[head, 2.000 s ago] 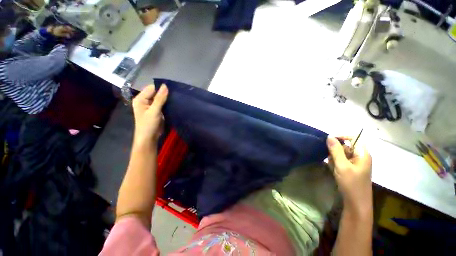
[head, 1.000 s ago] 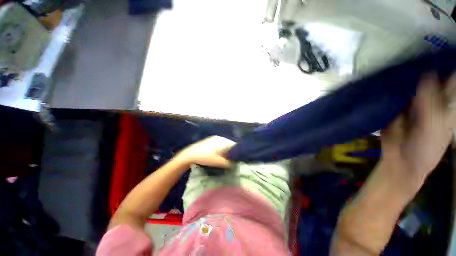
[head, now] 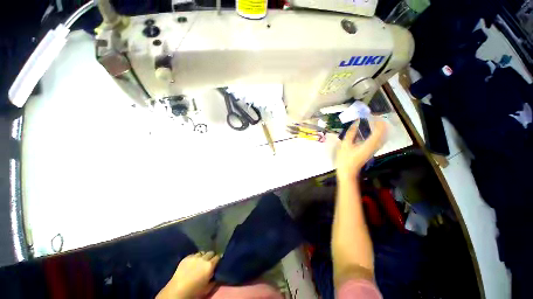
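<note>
The dark navy garment piece [head: 257, 239] lies over the lap below the table's front edge. My left hand [head: 196, 271] is at the bottom centre, closed on the left side of this cloth. My right hand [head: 359, 146] is raised over the right end of the table, with its fingers around a small dark thing. A small white piece [head: 354, 111] shows just above the fingers. The hand is a little blurred, and I cannot tell whether it grips these things or only touches them.
The cream sewing machine [head: 251, 55] stands along the back of the white table [head: 134, 175]. Scissors [head: 236, 111], a tan stick [head: 268, 139] and yellow snips [head: 310, 134] lie before it. A lamp [head: 38, 67] is at left. Dark cloth [head: 491, 128] lies at right.
The view has swung right to the machine. The navy cloth, stretched between both hands before, is now down on the lap in my left hand. My right hand has let it go and reached to the table's right end.
</note>
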